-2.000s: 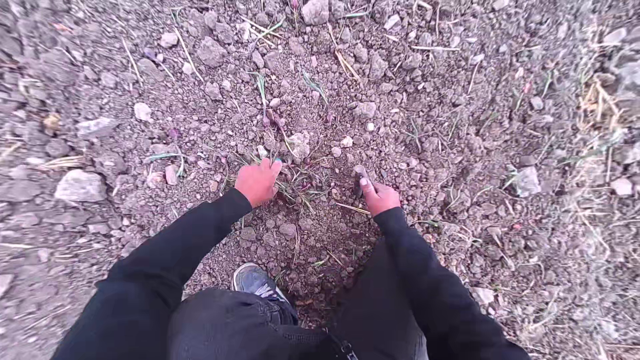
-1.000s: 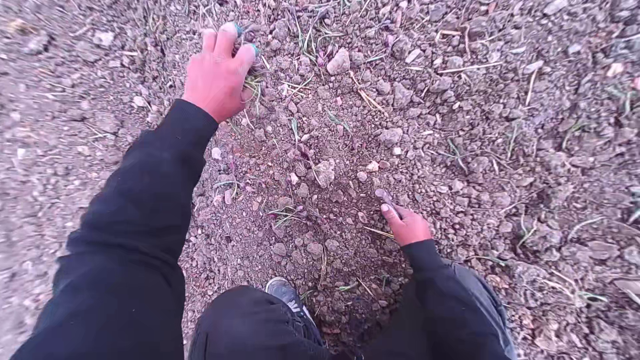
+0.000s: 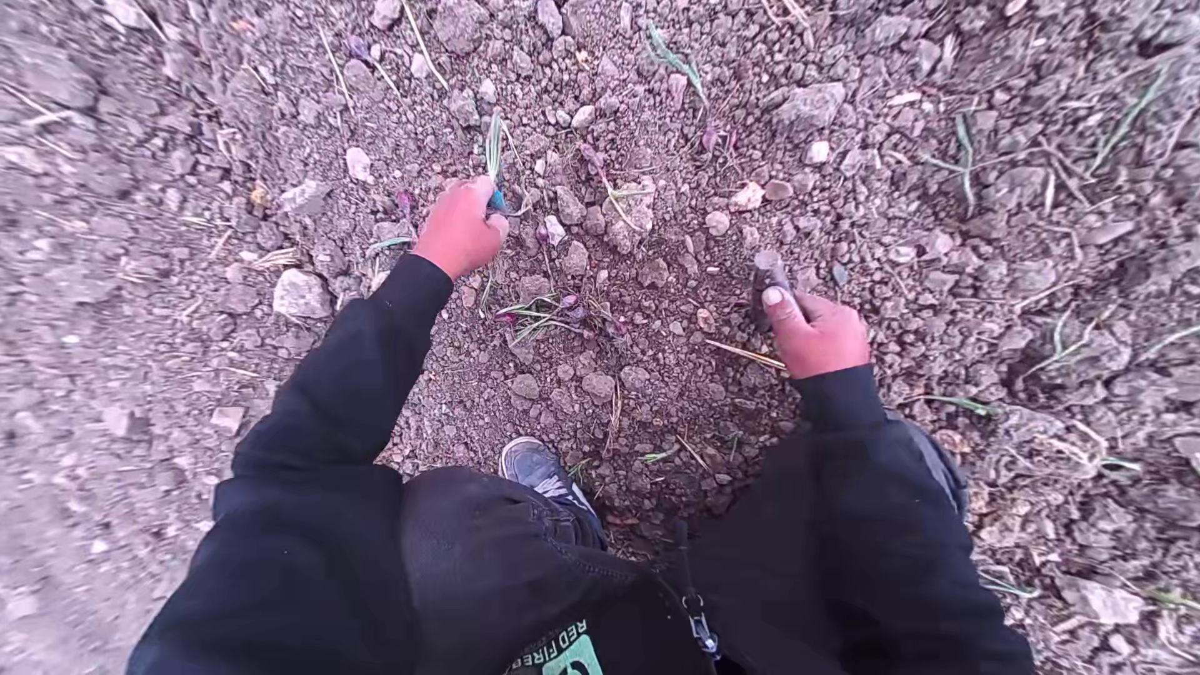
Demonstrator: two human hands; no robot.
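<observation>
My left hand [image 3: 464, 225] grips a small plant with green leaves [image 3: 494, 145] just above the soil; something blue shows at its fingertips. A dark, short tool or handle [image 3: 769, 281] is in my right hand [image 3: 817, 333], its lower end hidden by the palm. Between the hands lies a small pile of reddish-purple bulbs with green tops [image 3: 562, 317] on the ground. Another bulb with a thin stem [image 3: 600, 173] lies above the pile, and a purple bulb with a green leaf [image 3: 710, 139] is farther up.
Stony brown soil spreads all around. A pale stone [image 3: 302, 293] lies left of my left forearm, a larger clod [image 3: 812, 105] at the upper right. A dry straw [image 3: 745, 353] lies beside my right hand. My shoe [image 3: 544, 472] is on the soil below the pile.
My left hand was at the upper left a second ago and is now lower, closer to the bulb pile, with a leafy plant in it. My right hand still holds the dark object.
</observation>
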